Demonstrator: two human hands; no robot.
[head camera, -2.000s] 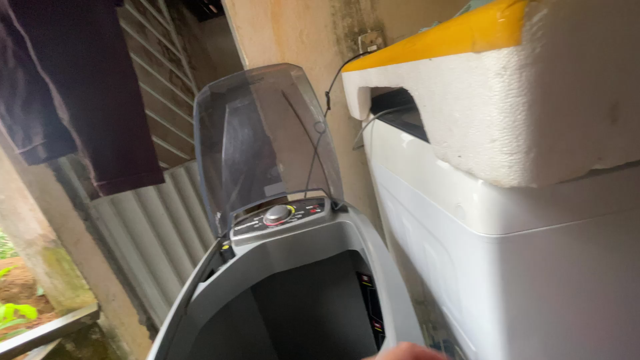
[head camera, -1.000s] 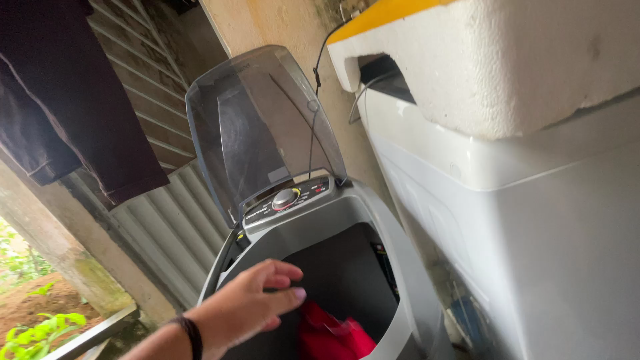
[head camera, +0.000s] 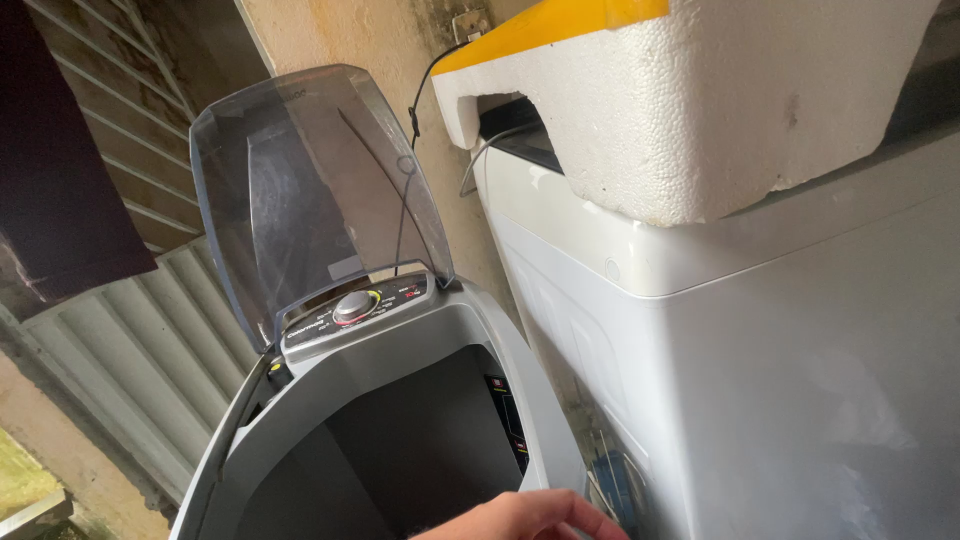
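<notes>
A small grey top-loading washing machine (head camera: 495, 322) stands with its smoky see-through lid (head camera: 322, 180) raised. Its control panel (head camera: 300, 330) carries a silver round knob (head camera: 355, 305). The dark inside of the tub (head camera: 427, 435) shows below the panel, its lower part cut off by the frame. My left hand (head camera: 544, 514) is at the bottom edge, over the tub's right rim, with bent fingers pointing right. Its fingertips are out of frame, so whether they hold anything is hidden. My right hand is not in view.
A larger white appliance (head camera: 787, 360) stands close on the right, with a white foam box (head camera: 637, 127) with yellow tape on top. Dark cloth (head camera: 67, 165) hangs at the left before corrugated sheeting (head camera: 165, 322). A black cord (head camera: 414, 112) runs down the wall by a socket (head camera: 470, 26).
My left hand has moved from over the tub to the right and down to the frame's bottom edge. The red cloth seen in the tub a second ago no longer shows.
</notes>
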